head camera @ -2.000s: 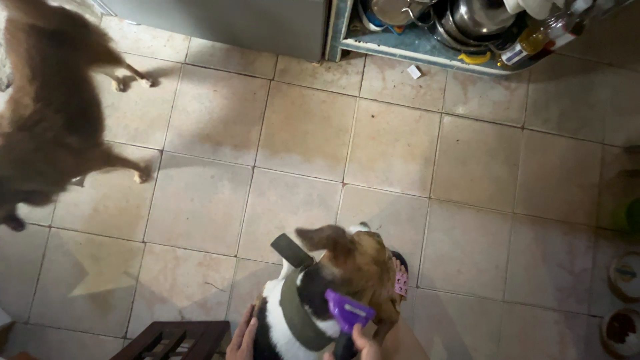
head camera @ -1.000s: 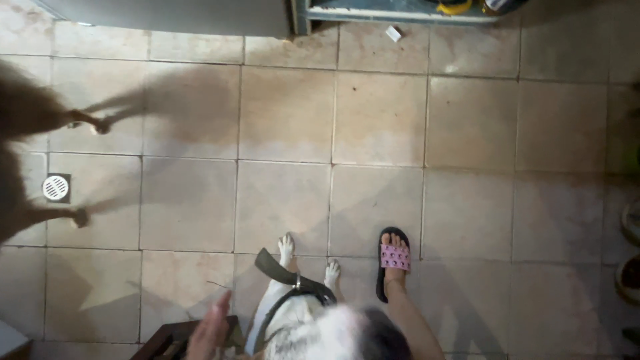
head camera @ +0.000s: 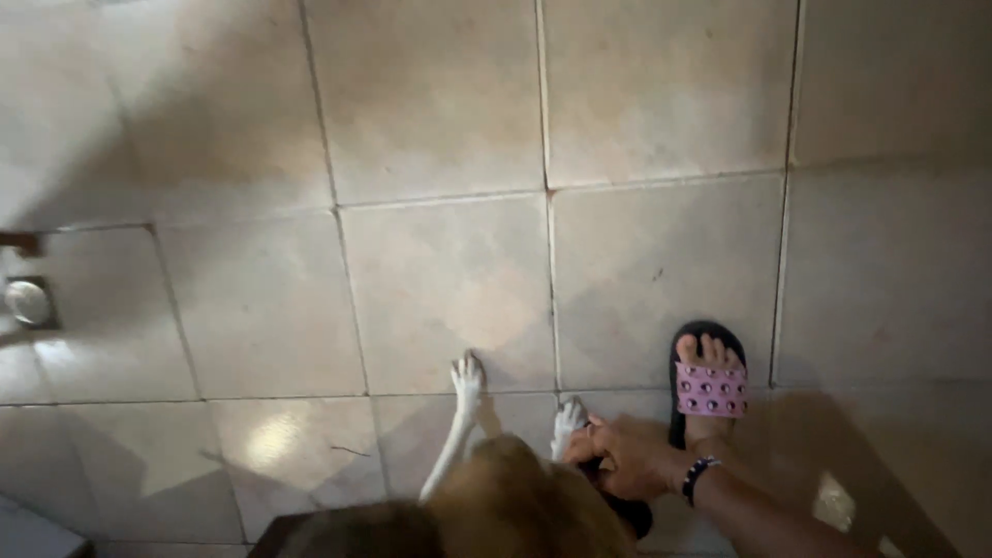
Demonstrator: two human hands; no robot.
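Observation:
A dog (head camera: 527,496) with a blurred brown head is at the bottom centre in the head view. Its white front paws (head camera: 466,376) rest on the tiles. My right hand (head camera: 628,461), with a dark beaded bracelet (head camera: 697,477) at the wrist, is beside the dog's other front paw (head camera: 570,418). Its fingers curl around a dark grooming tool (head camera: 593,467), mostly hidden by the hand and the dog. My left hand is out of view.
A foot in a pink-strapped slide sandal (head camera: 711,387) stands right of the dog. A floor drain (head camera: 29,302) lies at the far left. Dark wooden furniture (head camera: 283,531) and a pale corner (head camera: 35,531) show at the bottom left. Pale tiles (head camera: 446,287) cover the floor.
My left hand has left the view. My right hand, out of view one second ago, now shows beside the dog's paw. The other brown dog has almost left the view, which has shifted closer to the floor.

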